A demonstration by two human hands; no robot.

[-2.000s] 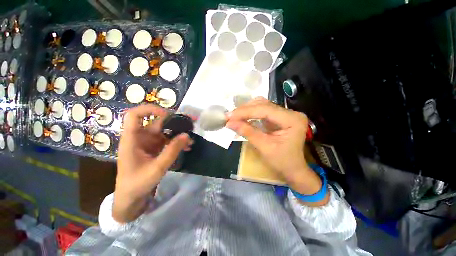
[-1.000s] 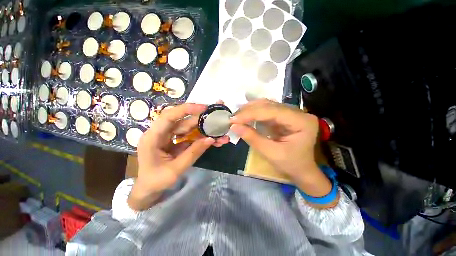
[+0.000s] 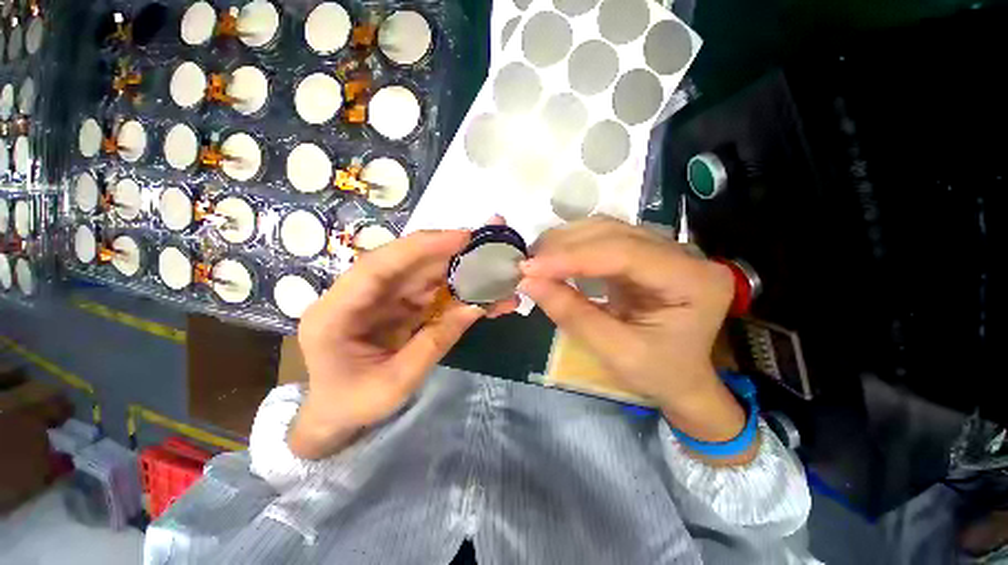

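My left hand [image 3: 381,320] is bare and holds a black-rimmed round display module [image 3: 500,236] by its edge between thumb and fingers. A bit of its orange tail shows at the left of the module. A grey adhesive disc [image 3: 484,274] lies over the module's face, slightly low of centre, so more black rim shows at the top. My right hand [image 3: 630,298] pinches the disc's right edge between thumb and forefinger. Whether the disc is stuck down I cannot tell.
A clear blister tray [image 3: 260,121] with rows of pale discs and orange tails is at left, another at far left. A white adhesive sheet [image 3: 470,182] lies behind my hands. A tan block [image 3: 586,366] is below my right hand. The black machine has green [image 3: 705,174] and red [image 3: 738,285] buttons.
Two seconds ago the module and disc were apart; they came together by one second ago. Since then the disc sits slightly lower against the rim. The surroundings have shifted slightly in view.
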